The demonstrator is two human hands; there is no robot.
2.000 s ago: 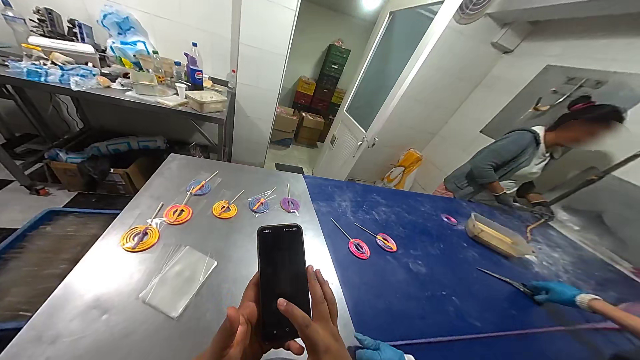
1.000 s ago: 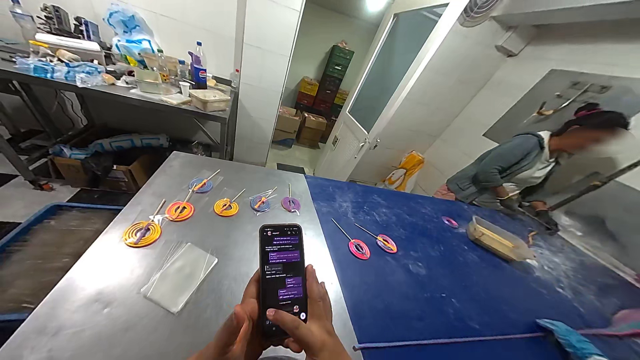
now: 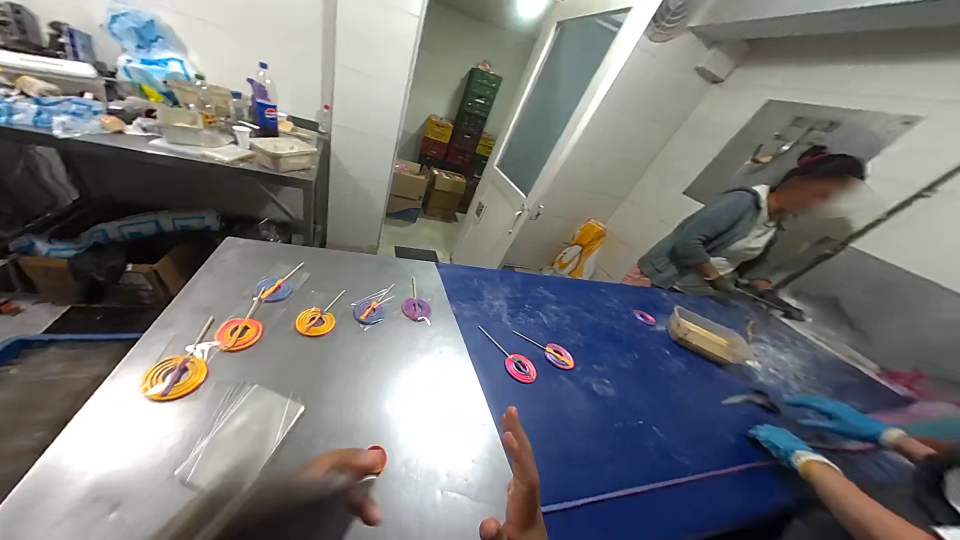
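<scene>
My left hand (image 3: 322,487) is blurred over the steel table at the bottom, with a small round orange-red thing at its fingertips; whether it grips that thing is unclear. My right hand (image 3: 517,480) is raised, its fingers apart and nothing in it, by the edge of the blue work surface. Beyond my left hand lies a stack of clear plastic bags (image 3: 244,435). Farther up are spiral lollipops on sticks: a yellow one (image 3: 175,377), an orange one (image 3: 240,334), a purple one (image 3: 417,309) and others. A pink one (image 3: 520,368) lies on the blue surface.
A co-worker's blue-gloved hands (image 3: 817,431) are at the right, near scissors (image 3: 750,400) and a long thin pink candy rope (image 3: 652,486). A plastic tub (image 3: 709,337) stands farther back, near another person (image 3: 720,232). A cluttered steel counter (image 3: 292,174) is at the left.
The phone that was between my hands is out of view, and my hands have moved apart. The co-worker's gloved hands have come back into view at the right.
</scene>
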